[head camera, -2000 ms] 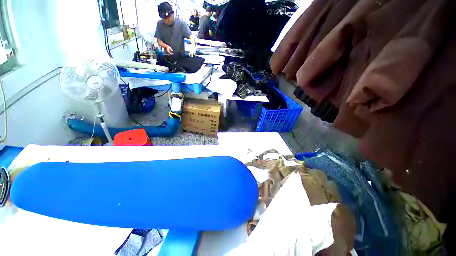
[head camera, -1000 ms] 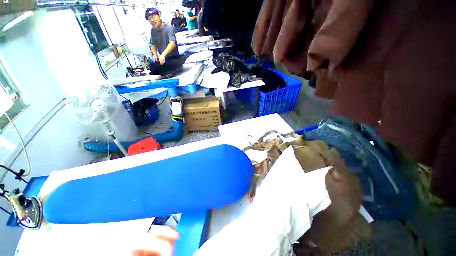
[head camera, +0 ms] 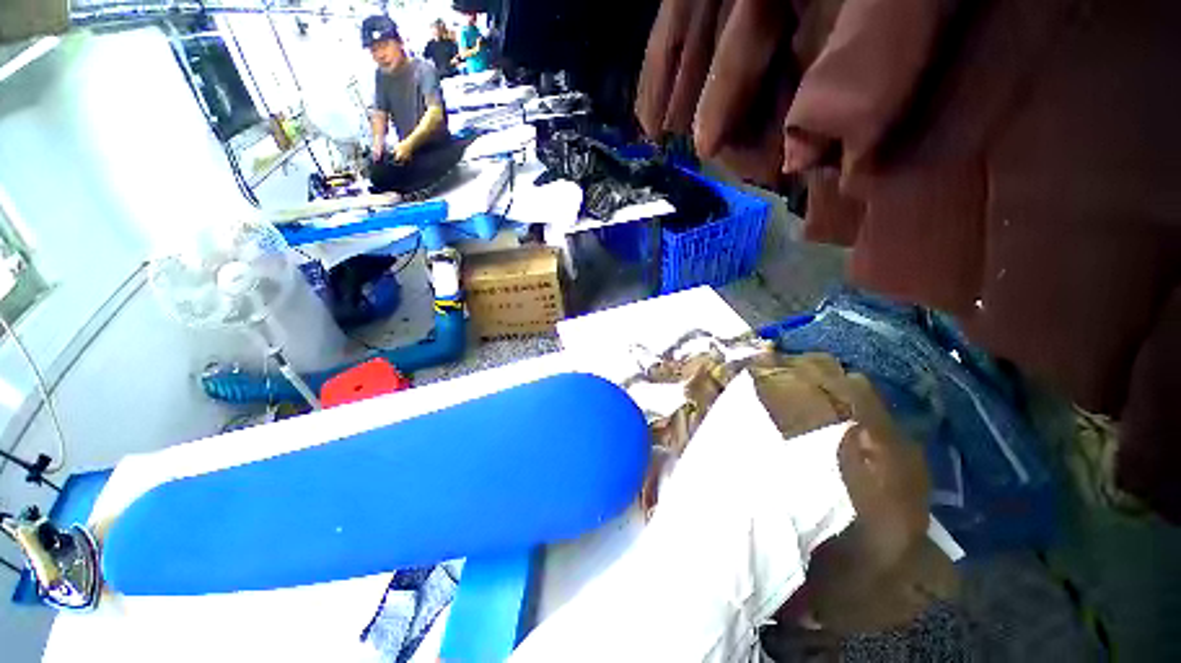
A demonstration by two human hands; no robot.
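Note:
No hand of mine is in view. A long rounded blue padded sleeve ironing board (head camera: pixel 389 486) lies nearest in front of me, above the white table (head camera: pixel 207 635). A steam iron (head camera: pixel 58 563) stands at its left end, its metal soleplate facing the board. Speckled grey cloth (head camera: pixel 412 609) shows under the board's front edge. White cloth pieces (head camera: pixel 699 544) lie to the right of the board, beside and partly over a brown cloth heap (head camera: pixel 855 466).
Brown garments (head camera: pixel 1036 194) hang at upper right. Blue crate (head camera: pixel 712 233), carton (head camera: pixel 514 293), red stool (head camera: pixel 363 382) and white fan (head camera: pixel 231 279) stand beyond the table. A person in grey (head camera: pixel 412 104) works at a farther table. A blue denim-like heap (head camera: pixel 907 376) lies at right.
The view has tilted and swung, bringing the whole iron into view at left. A blurred hand seen at the bottom one second ago is gone. The far person's arms and head have shifted.

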